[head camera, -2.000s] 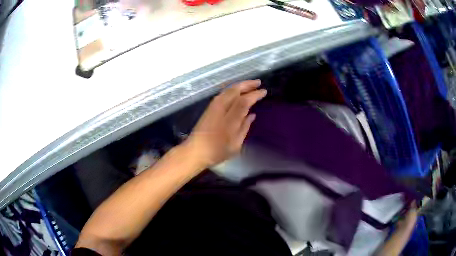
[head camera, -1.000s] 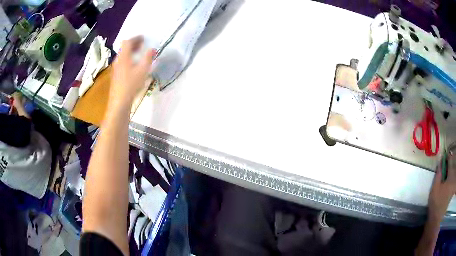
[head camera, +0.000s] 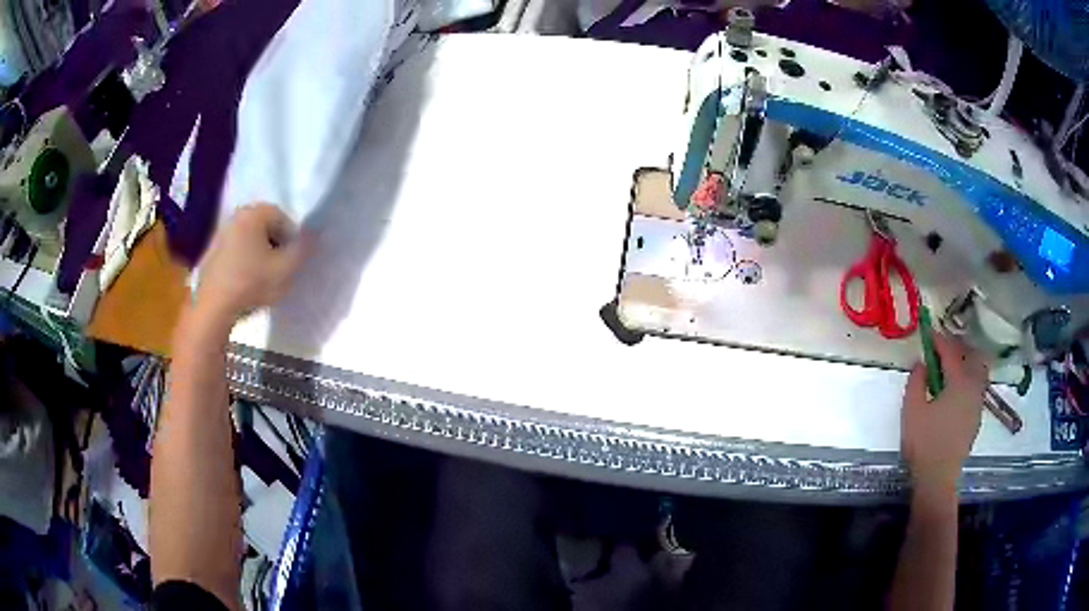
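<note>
A pale blue-grey cloth piece [head camera: 299,119] lies over the left part of the white table. My left hand [head camera: 251,263] is closed on its near edge, slightly blurred, with the fingertips hidden. My right hand [head camera: 943,412] is at the table's front right, with the fingers curled around a slim green-handled tool [head camera: 930,352], which looks like an awl; its tip is not clear. Red-handled scissors [head camera: 881,292] lie just left of it on the machine bed. The sewing machine head [head camera: 836,155] stands behind, with no cloth under the needle.
A ruled tape [head camera: 537,448] runs along the front table edge. Thread snips [head camera: 1001,409] lie right of my right hand. Dark purple cloth [head camera: 191,84] and an orange-brown piece [head camera: 143,298] are at the left, near a green-and-white device [head camera: 48,179]. A blue basket edge [head camera: 299,525] shows below.
The view has swung from the lap and the right-hand baskets to the table and machine. My left hand has moved from the lap to the pale cloth, whose near end has shifted and spread.
</note>
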